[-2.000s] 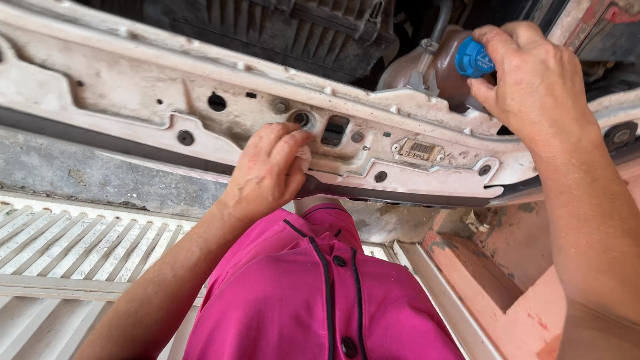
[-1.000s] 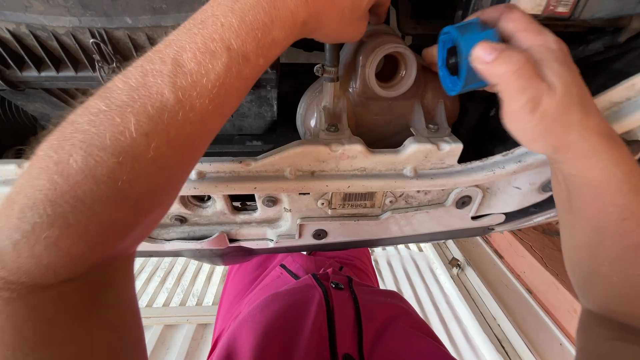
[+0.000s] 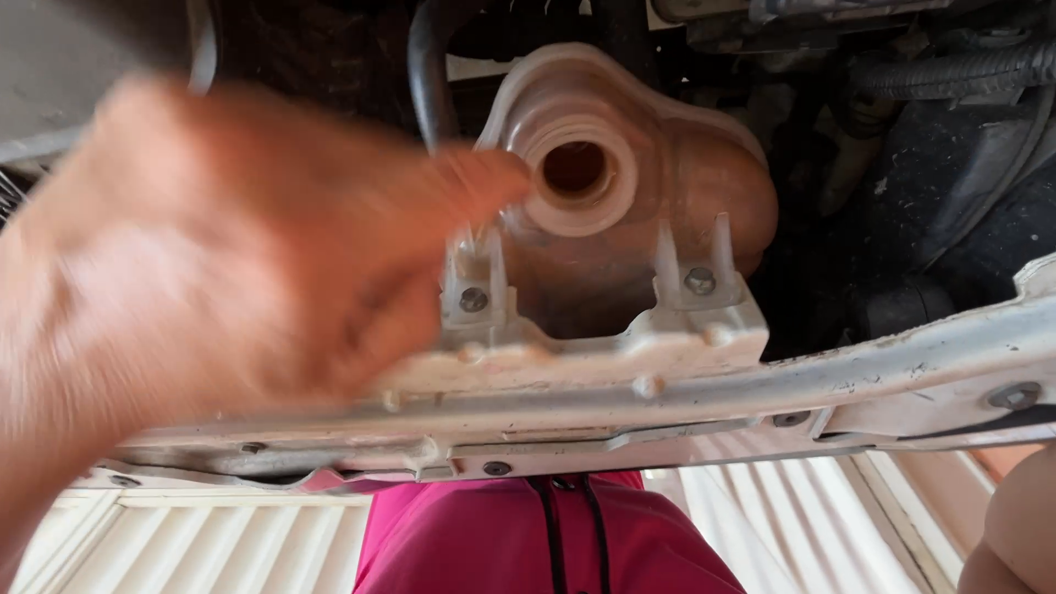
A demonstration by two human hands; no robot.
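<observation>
A translucent, brown-stained plastic coolant expansion tank [image 3: 709, 181] is bolted behind the car's white front crossmember [image 3: 594, 367]. Its round filler neck [image 3: 623, 181] stands uncapped, and the inside looks dark brown. My left hand [image 3: 247, 239], blurred, is left of the neck with one finger extended to the neck's left rim; whether it touches cannot be told. Nothing shows in this hand, though its curled fingers are partly hidden. Of my right side only part of the arm [image 3: 1019, 520] appears at the lower right edge; the hand and the blue cap are out of sight.
A dark hose [image 3: 431, 78] runs down just left of the tank. Two bolts, one of them a hex bolt [image 3: 700, 280], fix the tank's tabs. A corrugated conduit [image 3: 961, 73] crosses at the upper right. Below the crossmember are my pink garment [image 3: 503, 536] and white slatted metal [image 3: 223, 549].
The blue cap was on the tank at first, then off in my right hand; now both are out of view. My left hand has come to the filler neck. The view has moved closer.
</observation>
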